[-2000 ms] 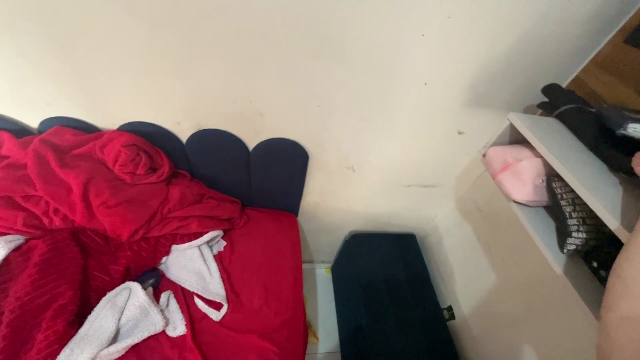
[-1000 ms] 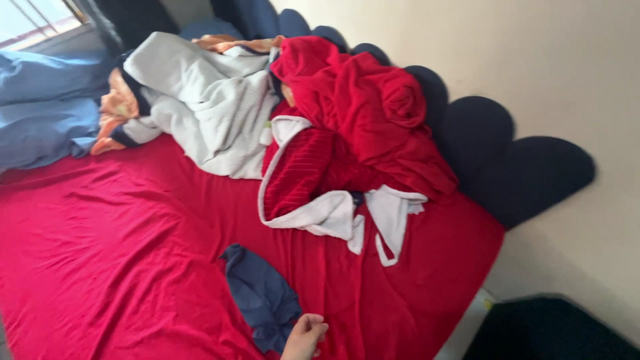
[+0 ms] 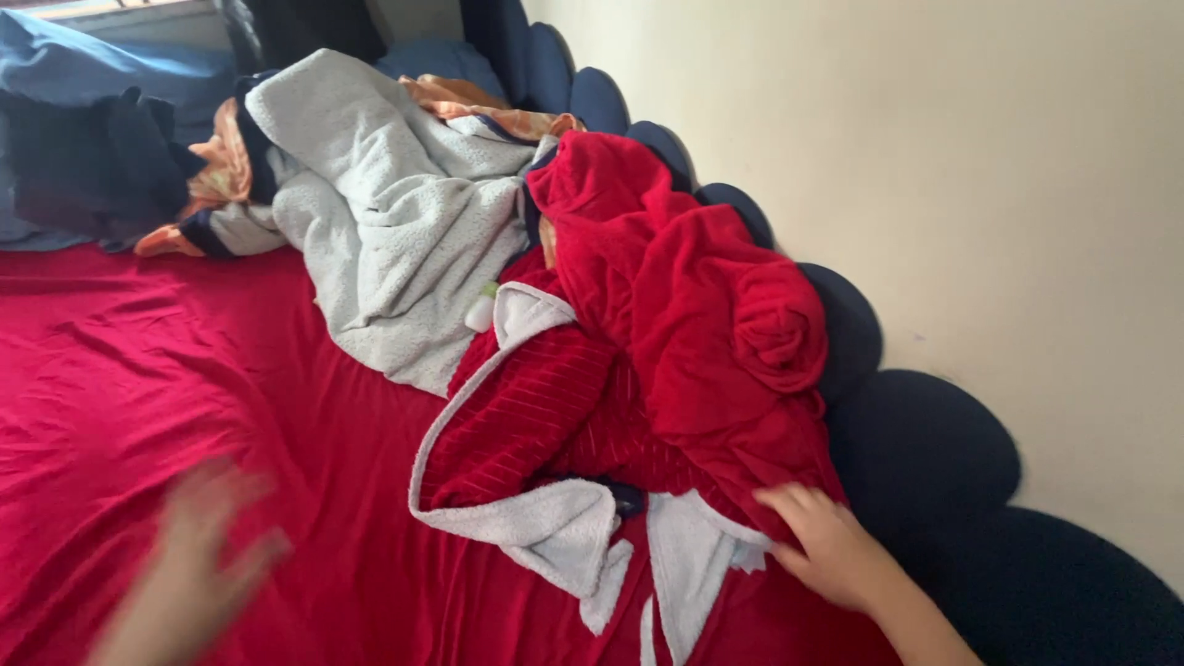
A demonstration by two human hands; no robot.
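Note:
My right hand [image 3: 823, 546] is at the lower edge of a crumpled red blanket [image 3: 694, 305], its fingertips on or just above the cloth; a firm grip cannot be made out. Blurred and with fingers apart, my left hand [image 3: 203, 546] hovers over the red bed sheet [image 3: 185, 370], holding nothing. Between the hands lies a striped red cloth with white fleece edging [image 3: 518, 416], a small dark item partly hidden in its folds. A small white bottle with a green cap [image 3: 481, 310] rests beside a light grey fleece blanket [image 3: 398, 213].
A dark blue scalloped headboard [image 3: 916, 444] runs along the bed's right side against a cream wall [image 3: 925, 166]. At the far left, a dark cloth [image 3: 92, 166] lies on blue bedding [image 3: 102, 69], near an orange patterned fabric [image 3: 227, 162] and a window.
The dark blue cloth near one hand on the sheet is gone from there; a dark cloth now lies on the blue bedding at far left. Both hands are now in view.

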